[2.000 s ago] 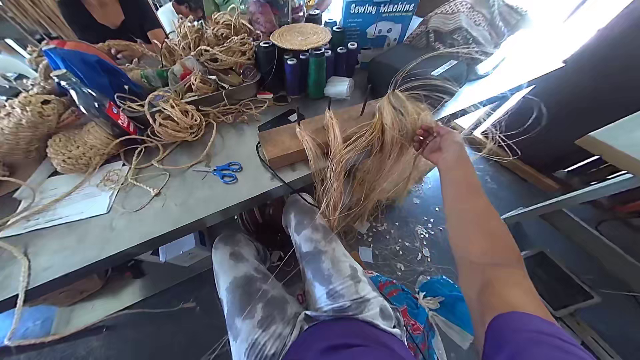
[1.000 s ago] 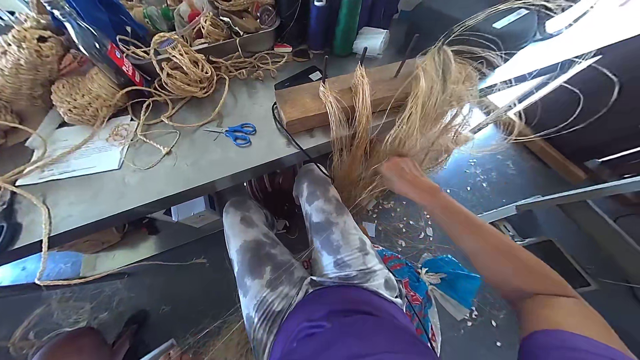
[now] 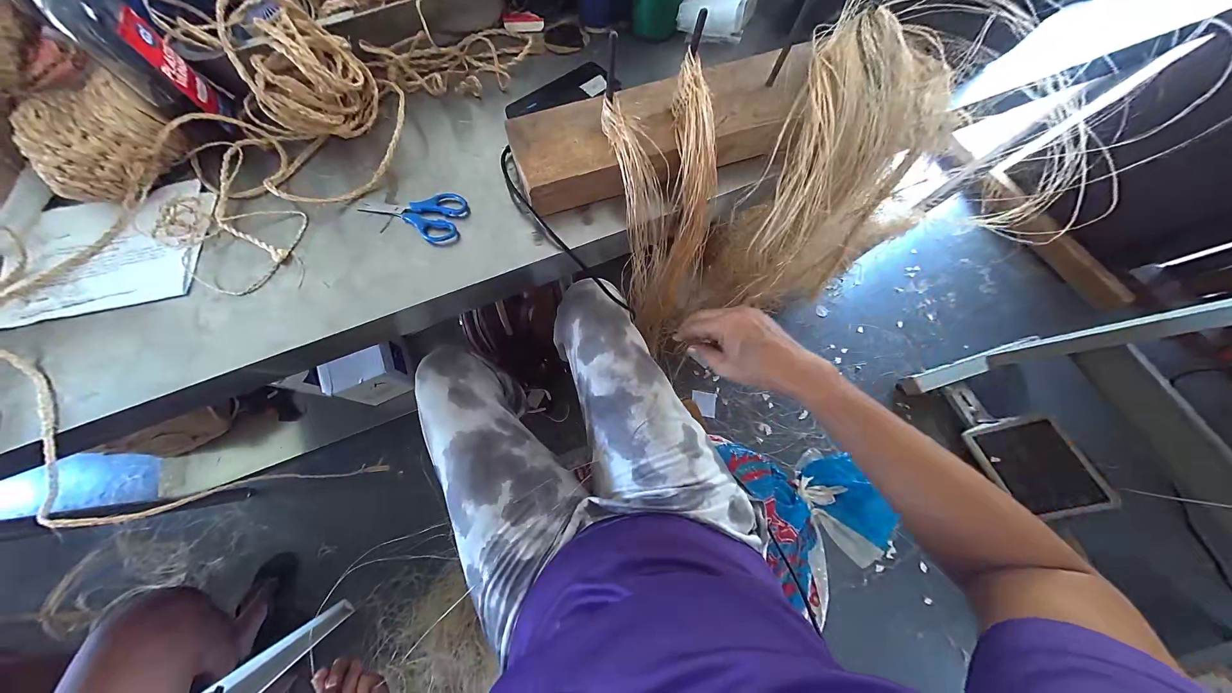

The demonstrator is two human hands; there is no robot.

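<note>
My right hand (image 3: 739,345) pinches the lower ends of a hank of pale plant fibre (image 3: 833,144), right of my knee. The fibre hangs over the table edge from a wooden block (image 3: 568,159) that has upright metal spikes. Two thinner fibre bundles, one of them the orange-tinged bundle (image 3: 695,144), hang from the spikes to the left of it. Blue-handled scissors (image 3: 428,217) lie on the table left of the block. My left hand is not in view.
Coiled plant-fibre rope (image 3: 313,82) and a braided coil (image 3: 87,135) lie on the grey table (image 3: 385,274) at left. A plastic bag (image 3: 784,510) stands on the floor by my leg. Another person's knee (image 3: 159,635) and hand (image 3: 348,677) are at lower left.
My right hand has moved from the upper part of the fibre down to its lower ends. The view has tilted down and come closer to the table edge.
</note>
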